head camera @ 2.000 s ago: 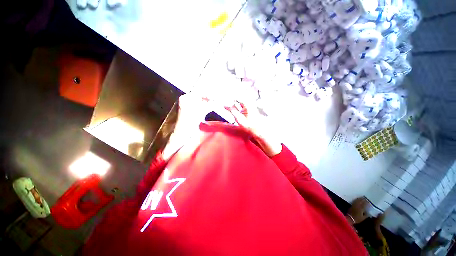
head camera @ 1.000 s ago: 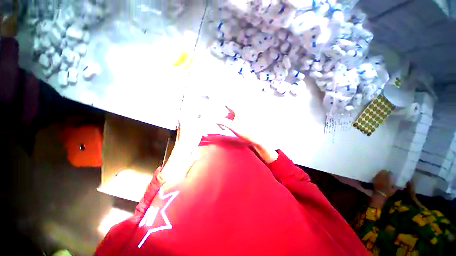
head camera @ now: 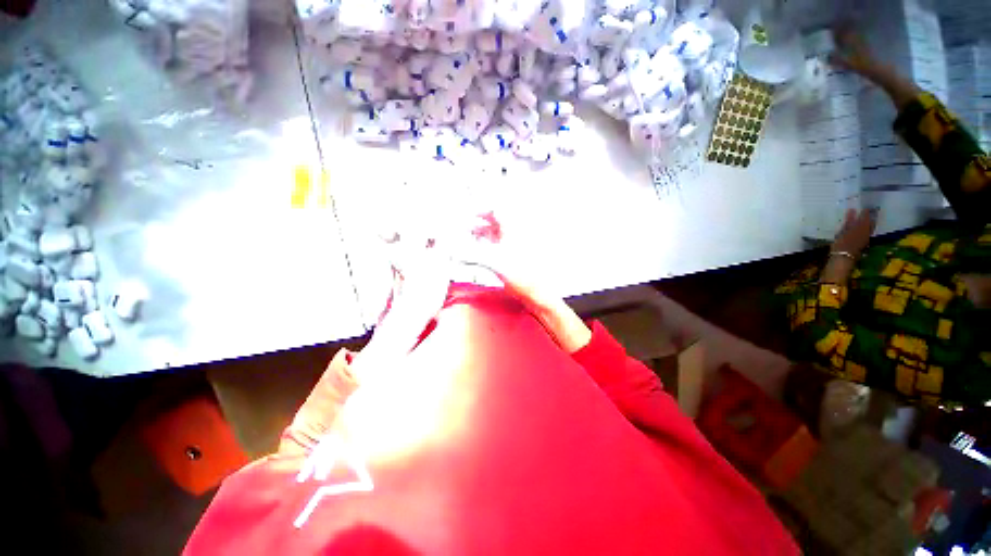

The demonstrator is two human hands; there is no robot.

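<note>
My left hand [head camera: 411,285] and my right hand [head camera: 519,291] are close together at the bench edge in front of my red top. Strong glare washes out the fingers. A small reddish patch [head camera: 488,227] shows by the fingertips; I cannot tell if it is a part or lit skin. Whether either hand holds something is hidden by the glare. White units with blue bands [head camera: 456,98] lie heaped on the white bench [head camera: 609,234] beyond my hands, some in clear bags.
More white units [head camera: 67,277] lie at the left. A yellow piece [head camera: 302,187] lies near the bench joint. A gold sticker sheet [head camera: 740,122] lies right, near white cartons [head camera: 831,147]. A person in patterned clothing [head camera: 907,315] reaches over them. An orange container [head camera: 196,443] stands below the bench.
The view has swung so the bench shows lower and further left, with more units at the left and more of the second person. That person's arm now reaches over the cartons. My hands stay together.
</note>
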